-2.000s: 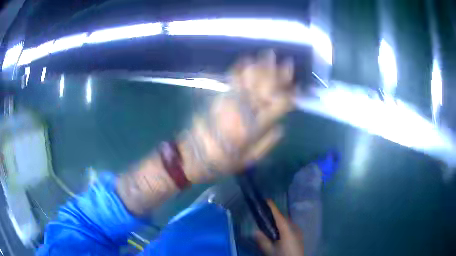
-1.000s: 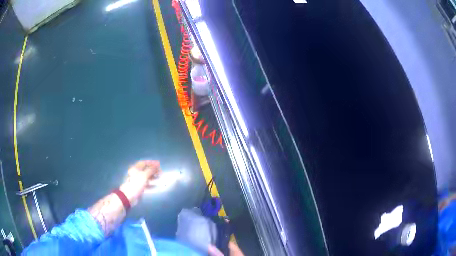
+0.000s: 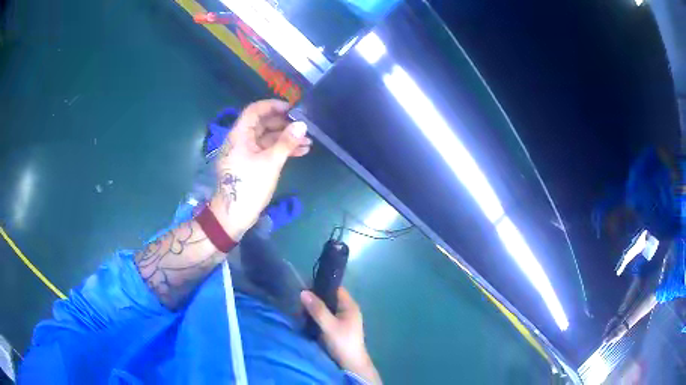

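The large glossy black panel fills the upper right, with a ceiling light reflected in it. Its grey edge strip runs diagonally down to the lower right. My left hand, tattooed and with a dark red band on the wrist, is at the panel's near corner with its fingers curled. Whether it touches the edge or pinches something small cannot be told. My right hand is low in the centre, gripping a thick black electric screwdriver that points up, away from the panel edge.
A silver rail and a red coiled hose are at the upper left. A thin black cord hangs beyond the screwdriver. Another person's blue sleeve and a hand are at the right. My blue shoes show below my left hand.
The view has turned and shifted along the panel. My left hand has moved up from over the floor to the panel corner. The screwdriver in my right hand now shows clearly.
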